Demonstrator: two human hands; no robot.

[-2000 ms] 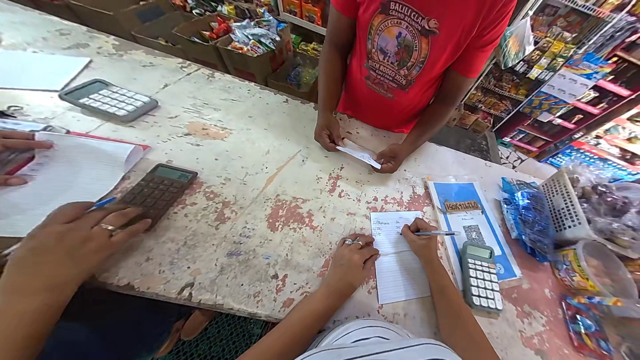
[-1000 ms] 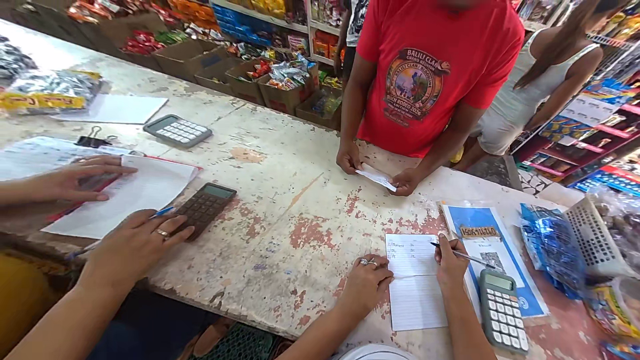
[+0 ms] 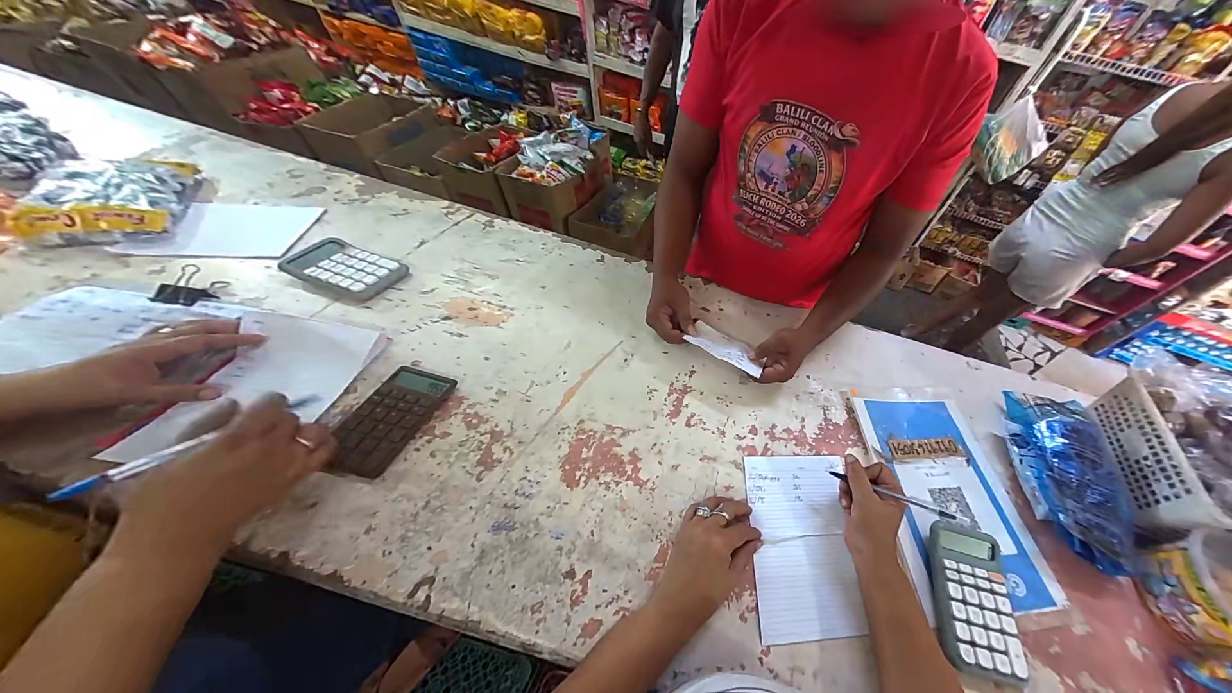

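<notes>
My left hand (image 3: pixel 710 551), with rings, rests beside the left edge of a lined paper sheet (image 3: pixel 807 587), holding nothing. My right hand (image 3: pixel 869 499) grips a pen (image 3: pixel 910 500) at the sheet's upper right, its dark tip close to the paper. Some handwriting stands on the upper half of the sheet, above a fold. Close to my right forearm lies a grey calculator (image 3: pixel 977 602) with white keys, overlapping a blue and white printed sheet (image 3: pixel 1030 568) that bears a code and a brown label. Across the counter, a person in a red shirt (image 3: pixel 828 144) holds a small white paper slip (image 3: pixel 722 348).
On the left, a co-worker's hands (image 3: pixel 226 452) work with a pen over papers (image 3: pixel 318 351), beside a brown calculator (image 3: pixel 393 422). Another calculator (image 3: pixel 345 269) and bagged goods (image 3: pixel 106 202) sit farther back. Blue packets (image 3: pixel 1068 481) and a white basket (image 3: pixel 1150 452) stand at right. Cardboard boxes line the far side.
The view has shifted. The co-worker's pen hand has moved from beside the brown calculator onto the papers. A person in white, absent from the oldest frame, shows at right.
</notes>
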